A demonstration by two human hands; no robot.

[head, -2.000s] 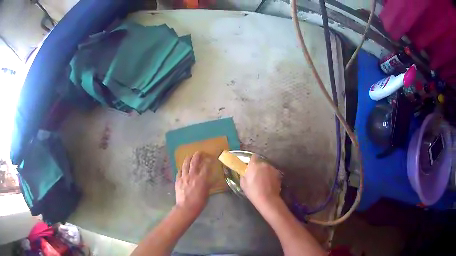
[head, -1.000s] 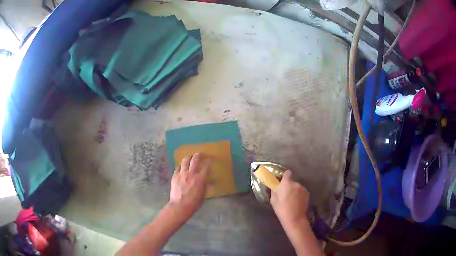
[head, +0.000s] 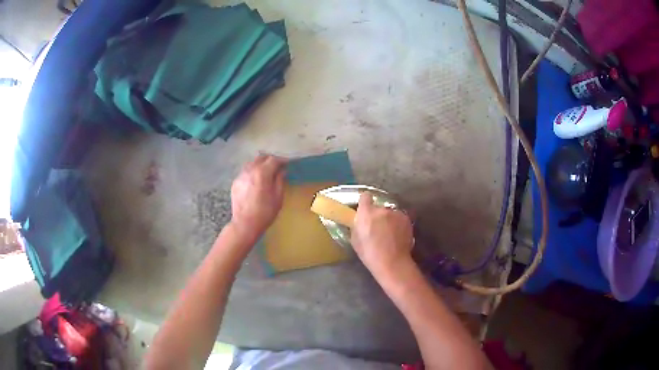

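A teal-green fabric piece (head: 318, 168) lies on the table in front of me, with the yellow-tan template (head: 300, 235) on top of it. My left hand (head: 258, 191) is at the fabric's upper left corner, fingertips together on its edge; whether they pinch it is hard to tell. My right hand (head: 381, 230) is closed on the pale wooden handle of the iron (head: 352, 195). The iron's silver body overlaps the right side of the template and fabric, hiding that edge.
A loose green stack (head: 195, 72) lies far left, a smaller darker one (head: 61, 231) near left by the blue roll (head: 54, 94). The hose (head: 531, 162) loops at right. A blue side table (head: 538, 246) holds a spray bottle (head: 582, 121) and purple basin (head: 613, 249).
The iron moved right off the template, then back left and up over its right side. My left hand moved from the template up to the fabric's upper left corner.
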